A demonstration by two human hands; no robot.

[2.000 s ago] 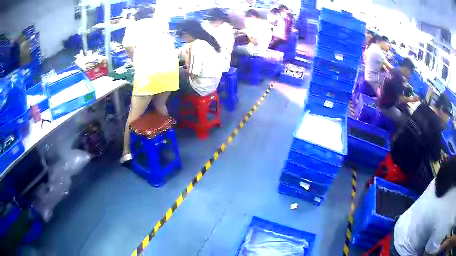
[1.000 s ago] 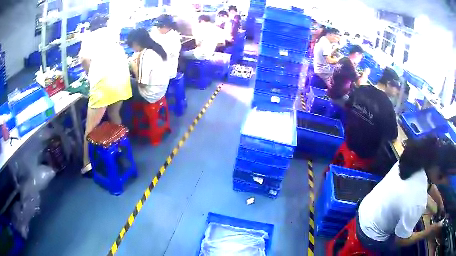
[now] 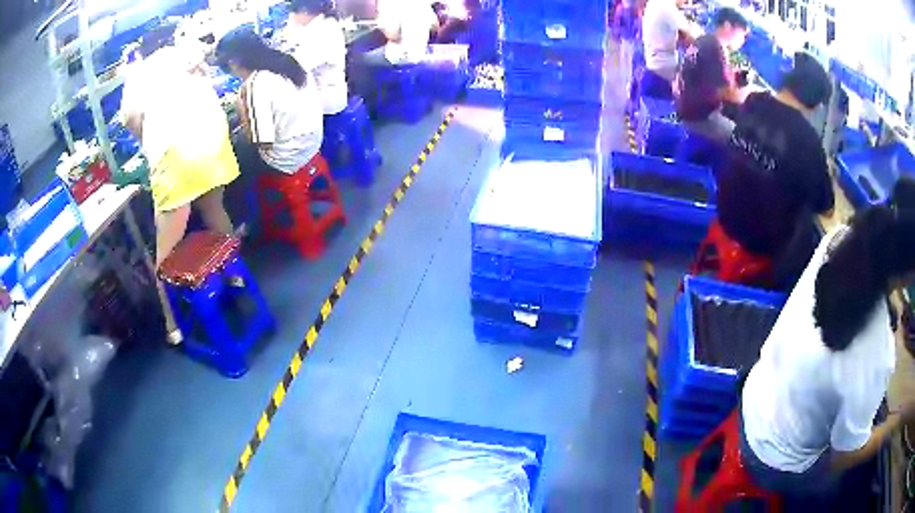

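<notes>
Neither of my hands is in the picture. Nearest in front of me, at the bottom edge, is a blue crate (image 3: 398, 426) with a crumpled translucent liner (image 3: 456, 476) in it; its lower part is cut off by the frame. Beyond it stands a stack of blue crates (image 3: 532, 269), its top one holding something bright white, with no detail visible. A taller stack of blue crates (image 3: 554, 75) rises directly behind.
Yellow-black lane tape (image 3: 344, 288) runs along the left, with more tape (image 3: 650, 386) on the right. A blue stool (image 3: 216, 316) stands left. Seated people (image 3: 818, 361) work at the right bench, beside crates of dark parts (image 3: 730, 333). A white scrap (image 3: 515, 365) lies on the floor.
The view has turned to the right and tipped down, and the near crates and stools sit closer. The seated person at the right is now larger in view.
</notes>
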